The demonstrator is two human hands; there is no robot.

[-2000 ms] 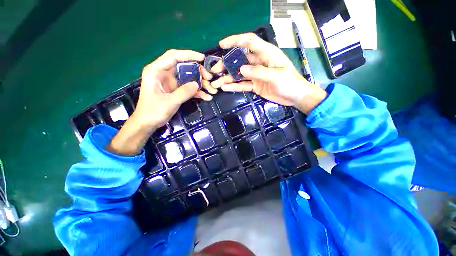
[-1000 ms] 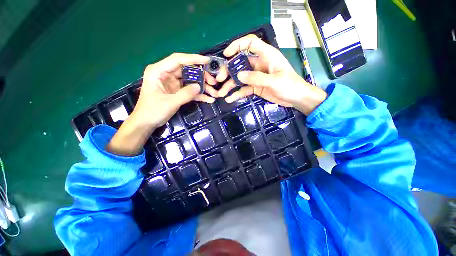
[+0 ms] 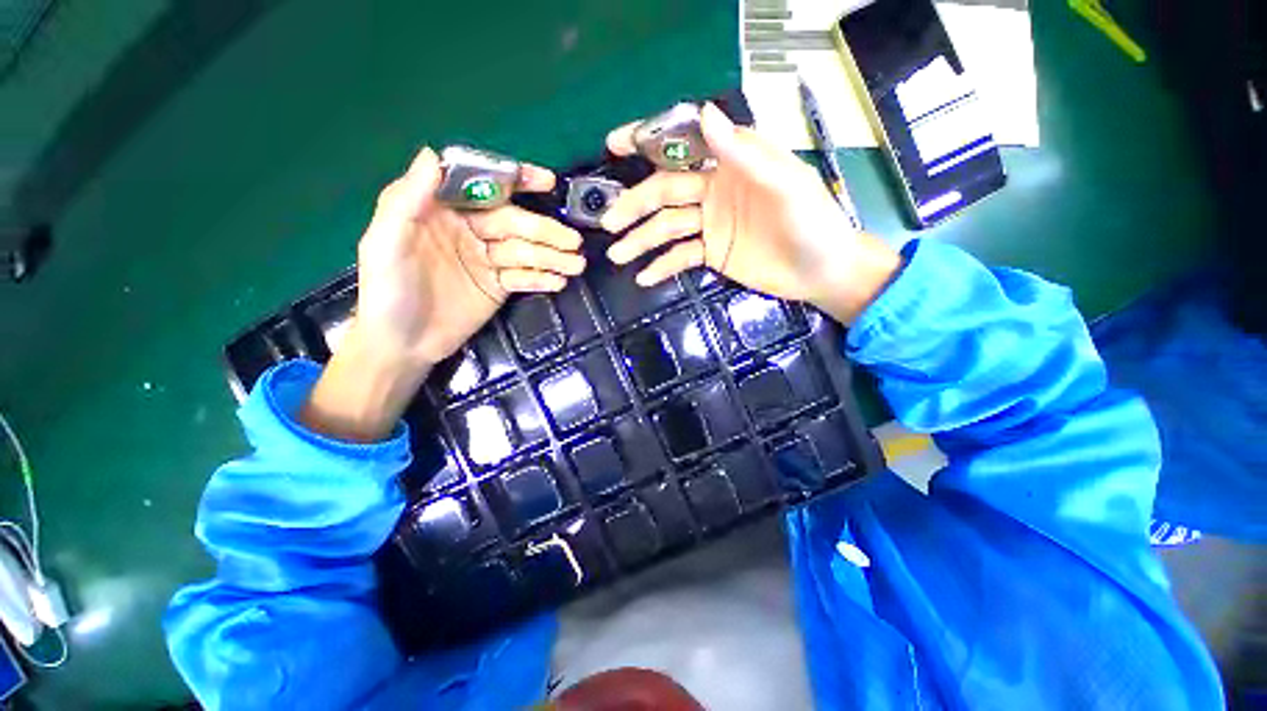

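My left hand (image 3: 438, 264) holds a watch body (image 3: 477, 179) between thumb and fingers, its silvery back facing me with a green glow at the centre. My right hand (image 3: 743, 208) holds a second watch body (image 3: 673, 138) the same way, back up and glowing green. Both are raised over the far edge of the black blister tray (image 3: 611, 460). A third watch body (image 3: 593, 202) lies back-up in the tray between my hands, with a dark round centre. The screens of the two held watches are turned away and hidden.
At the upper right a smartphone (image 3: 923, 118) lies on a paper form (image 3: 1000, 70), with a pen (image 3: 830, 150) beside it. Yellow-green tweezers (image 3: 1109, 28) are at the far right. A white cable with a plug (image 3: 31, 597) lies at the left edge on the green mat (image 3: 167, 278).
Both hands have turned the watches over, from lit screens to glowing backs. My left hand has moved a little left and its fingers have spread. The view has shifted slightly.
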